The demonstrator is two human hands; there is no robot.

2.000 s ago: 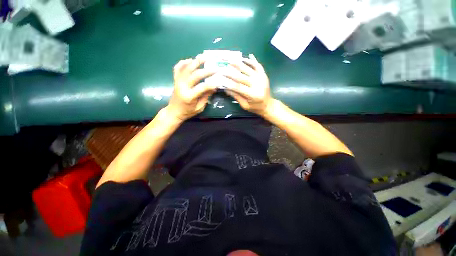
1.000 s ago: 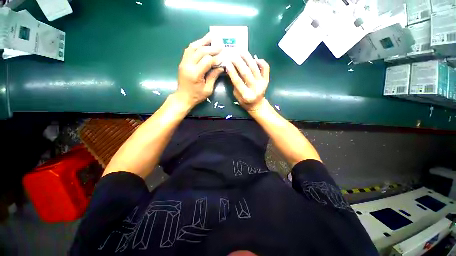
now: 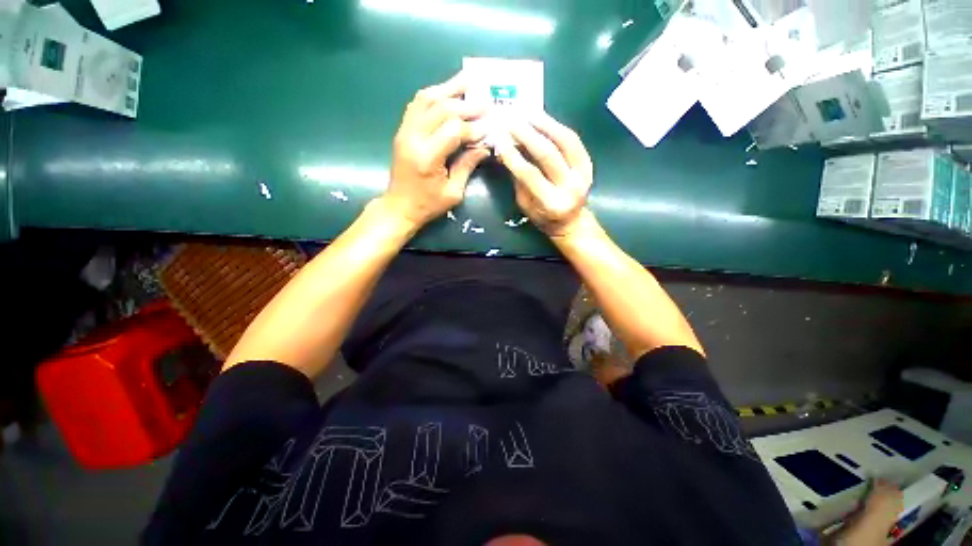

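Note:
A palm-sized white carton [image 3: 516, 73] with a teal mark lies flat at the top centre of the green bench [image 3: 266, 117]. Both hands hold its near side. My left hand [image 3: 435, 149] has its fingers on the left near corner. My right hand [image 3: 549, 169] has its fingers over the right near part. The fingers hide the carton's near edge, and I cannot tell whether a flap is raised there.
Flat white cartons with holes [image 3: 666, 96] overlap at the upper right. Closed cartons [image 3: 901, 192] stand in rows at the far right. More cartons [image 3: 80, 69] lie at the left. Below are a red stool [image 3: 112, 384] and another person's hand [image 3: 879, 512]. Paper scraps dot the bench.
Over the last two seconds the carton came out from under the fingers, its teal mark now in view. Since one second ago the hands barely changed. Another person's hand has appeared at the lower right.

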